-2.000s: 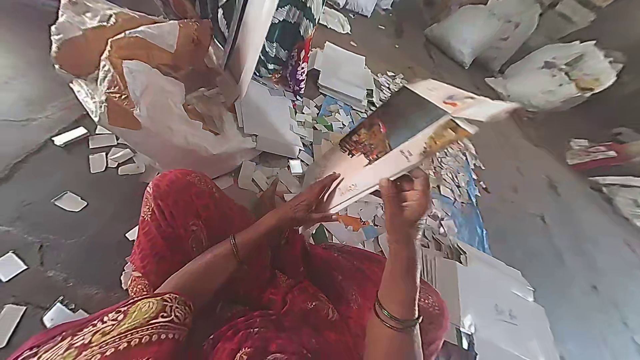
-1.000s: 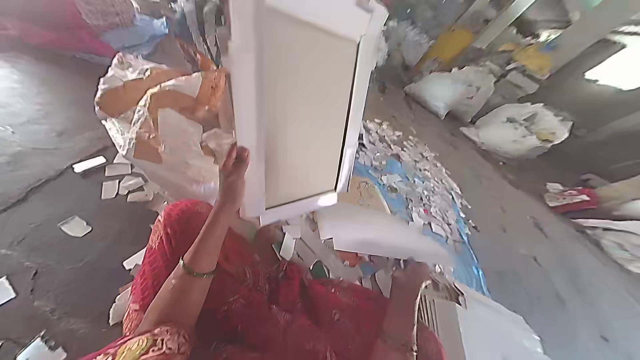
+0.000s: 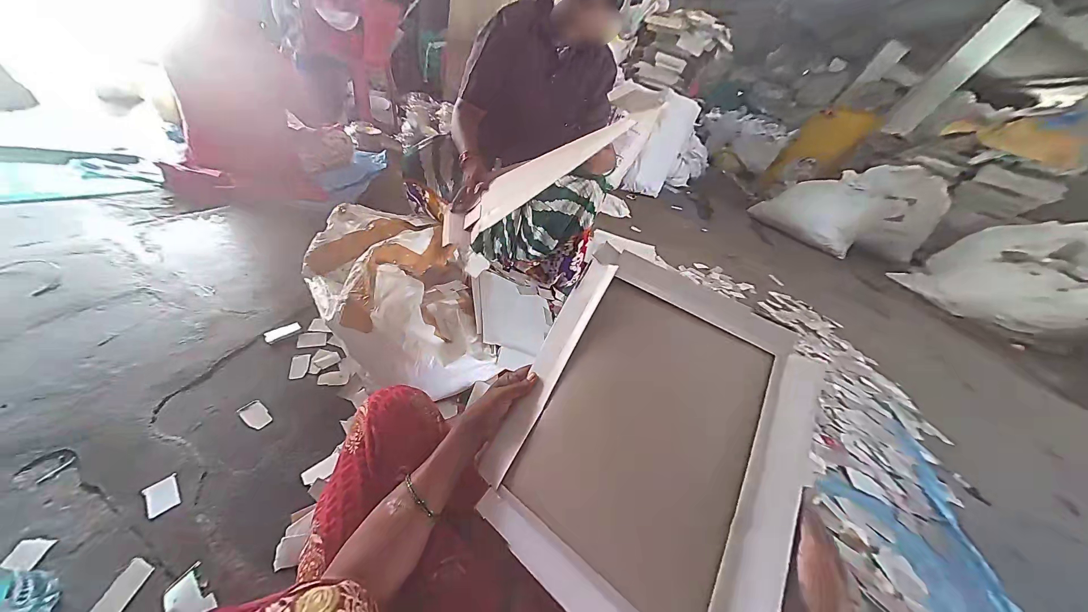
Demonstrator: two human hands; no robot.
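Observation:
A flat cardboard sheet [image 3: 646,442] with a grey-brown middle and raised white borders fills the lower centre, tilted over my lap. My left hand [image 3: 501,404] grips its left border, the thumb on top of the edge. Low on the right side, my right hand [image 3: 818,552] is mostly hidden behind the right border; its fingers cannot be made out. Beyond the sheet sits a person [image 3: 540,85] in a dark top, who holds a folded white card piece [image 3: 552,174] in both hands.
An open plastic sack [image 3: 408,297] stands ahead on the left. Card scraps [image 3: 858,408] cover a blue sheet [image 3: 926,510] at the right, and more scraps [image 3: 161,495] lie on the left floor. Filled white sacks [image 3: 816,212] rest at the upper right.
The printed card piece seen in my hands two seconds ago is no longer in view. The bordered sheet, upright a second ago, is now lower and tilted over my lap. The view has swung upward.

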